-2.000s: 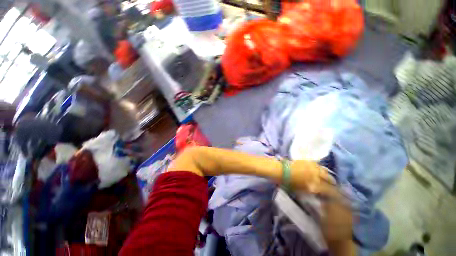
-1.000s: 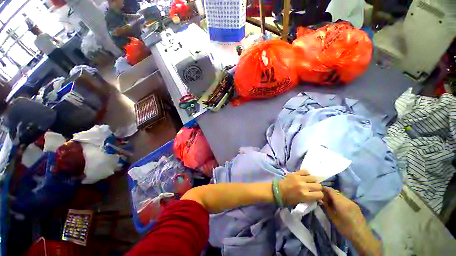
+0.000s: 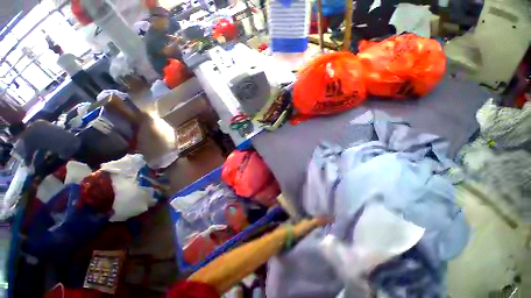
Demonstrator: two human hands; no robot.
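Light blue garment pieces (image 3: 402, 180) lie heaped on the grey-topped table in front of me. A white piece (image 3: 387, 233) lies on the near part of the heap. Pale, blurred cloth (image 3: 337, 256) is beside it, nearer me. My left hand (image 3: 311, 224) is blurred at the left side of the heap, with the forearm coming from the bottom edge; its fingers are too unclear to tell whether they hold anything. My right hand is not visible.
Orange-red bags (image 3: 329, 84) sit at the table's back. A blue basket (image 3: 180, 247) with cloth pieces and a red bag (image 3: 247, 171) are left of the table. Striped cloth (image 3: 501, 125) is at the right. A sewing machine (image 3: 250, 87) and a person (image 3: 160, 43) are farther back.
My hands were together at the white piece; my left hand has moved left and my right hand has gone from sight. The near cloth has shifted, and the view has turned somewhat.
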